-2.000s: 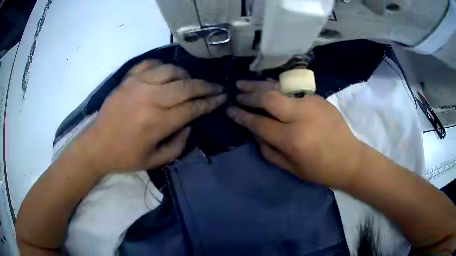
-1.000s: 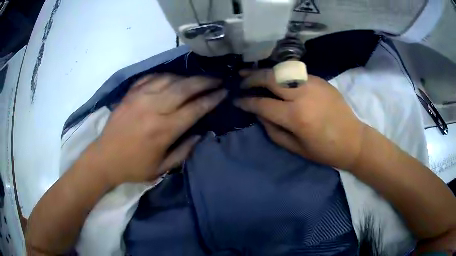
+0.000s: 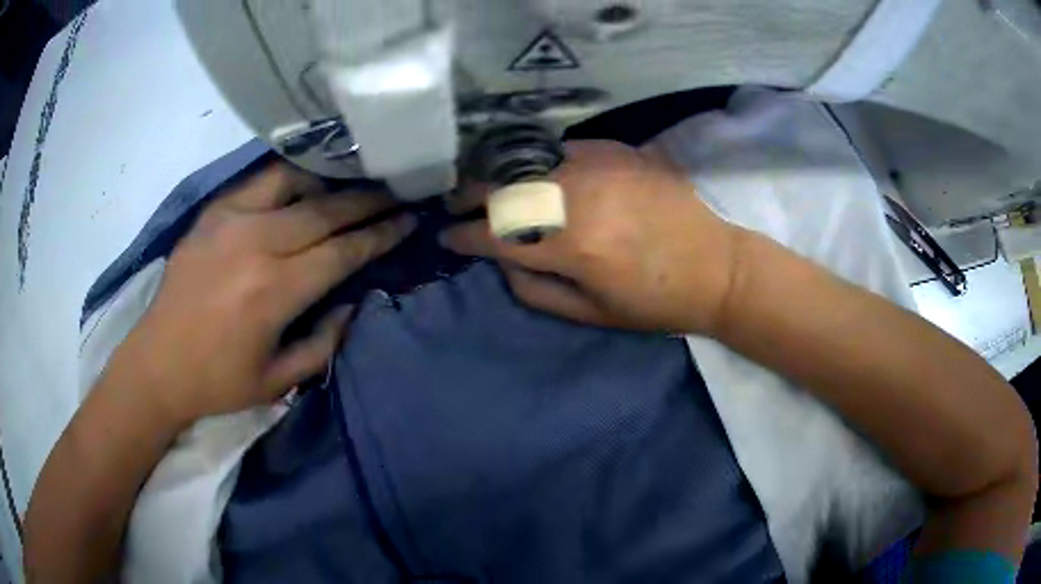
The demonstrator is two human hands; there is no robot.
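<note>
Blue-grey trouser panels (image 3: 548, 422) lie in front of me, with a frayed upper edge against a navy inner piece (image 3: 394, 268) under the sewing head. White pocket bag cloth (image 3: 799, 171) spreads at right, and more hangs at lower left. My left hand (image 3: 245, 285) lies flat on the cloth left of the needle area, fingers pointing right. My right hand (image 3: 605, 240) presses the cloth on the other side, partly behind the cream knob (image 3: 526, 211). The fingertips of both hands nearly meet. The needle and presser foot are hidden by the machine head (image 3: 685, 57).
Black thread snips (image 3: 927, 245) lie right of the machine on the white table (image 3: 126, 126). Printed scale marks show near the table's right side. A mustard-yellow strip (image 3: 1033, 285) shows at the right rim. A teal band is on my right arm.
The view has shifted, so the machine head and knob appear further left. Both hands stay on the cloth beside the needle area. The trouser panels sit higher, closer to the head.
</note>
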